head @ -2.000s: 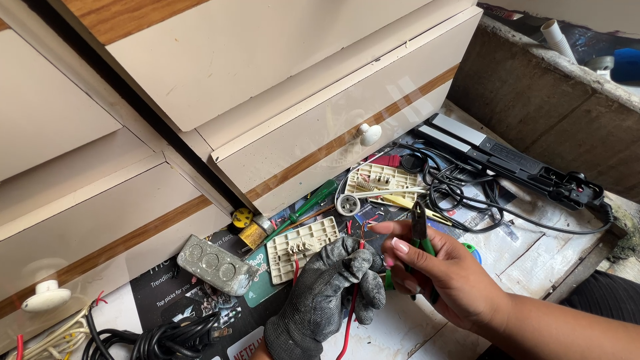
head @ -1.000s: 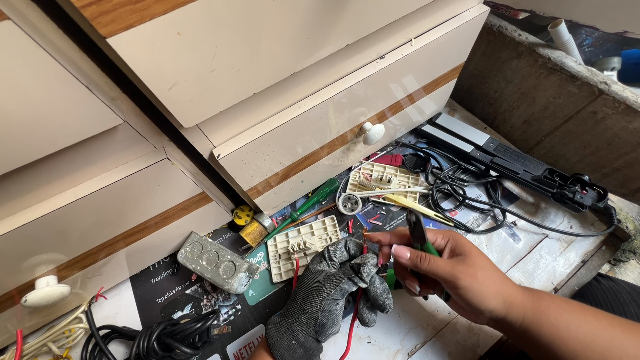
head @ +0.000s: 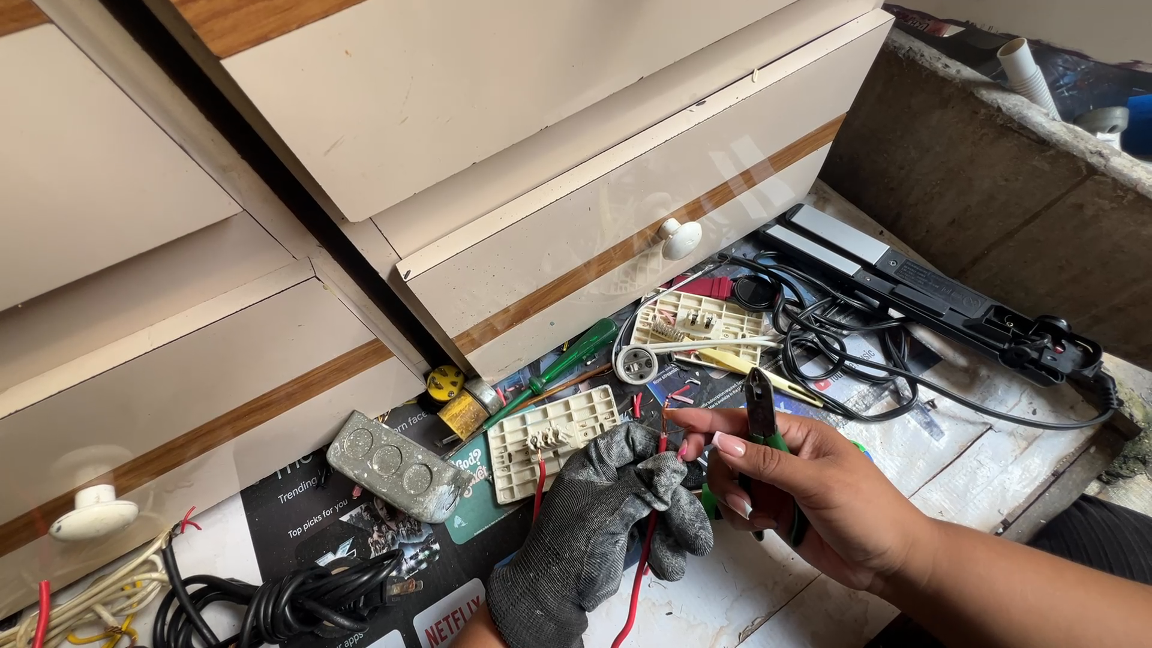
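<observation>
My left hand (head: 603, 522), in a dark grey work glove, pinches a red insulated wire (head: 641, 576) whose bared copper end points up past the fingers. Bare, my right hand (head: 792, 486) holds green-handled cutting pliers (head: 761, 409) in its palm, jaws upward, while its index fingertip touches the copper end. Left of the glove lies a cream plastic switch plate (head: 508, 459), back side up, with a red wire joined to its terminals. Short red offcuts (head: 681, 393) lie behind my fingers.
Behind are a second cream plate (head: 733, 315), a green screwdriver (head: 576, 355) and a black hair straightener (head: 936, 288) with its cord. A grey metal box (head: 396, 468), yellow tape measure (head: 463, 414) and coiled black cable (head: 279, 603) lie left. Cream drawers (head: 630, 243) border the far side.
My right hand's index finger has come to the bared copper end, and the pliers stand more upright in the palm than two seconds ago. My left hand keeps its hold on the red wire.
</observation>
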